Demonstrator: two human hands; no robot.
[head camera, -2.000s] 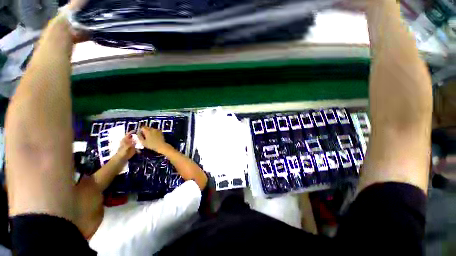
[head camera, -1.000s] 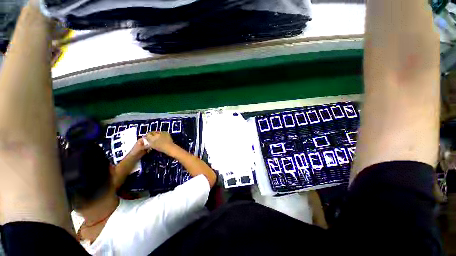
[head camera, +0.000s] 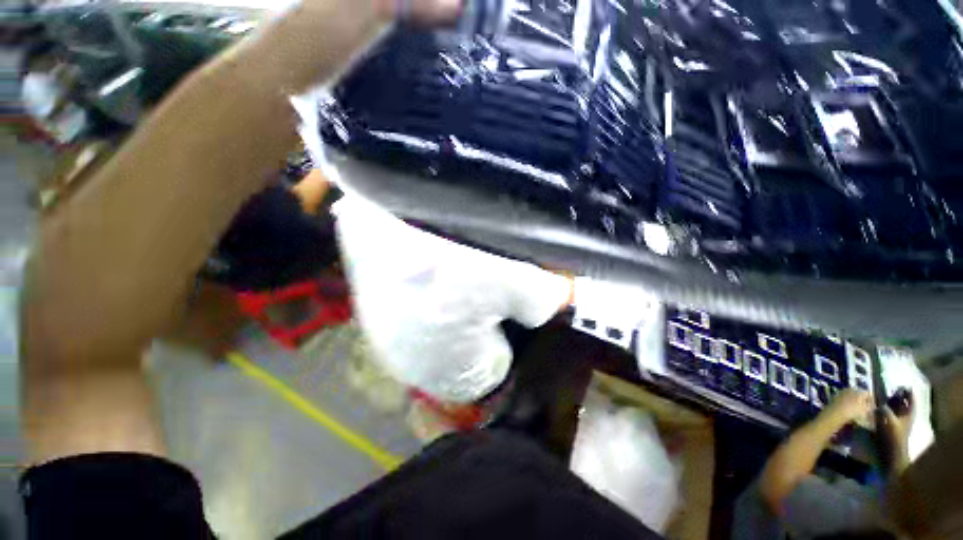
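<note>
A large glossy black tray (head camera: 676, 137), with pockets and shiny ridges, fills the upper middle and right of the view, raised close to the camera. My left forearm rises on the left. My left hand (head camera: 422, 13) is at the tray's upper left edge, partly cut off by the picture's top, with its fingers on the tray. My right hand is not in view. Part of a blurred arm shows at the lower right rim.
Below the tray, a seated person in a white top (head camera: 422, 306) and another person's hands (head camera: 866, 411) at a tray with white outlines (head camera: 739, 359). A cardboard box (head camera: 692, 454) holds white scrap. A red stool (head camera: 290, 311) stands beside the yellow floor line.
The view has swung away from the shelf and green strip towards the floor and box. The black tray is now much closer and larger. My right forearm has mostly left the view.
</note>
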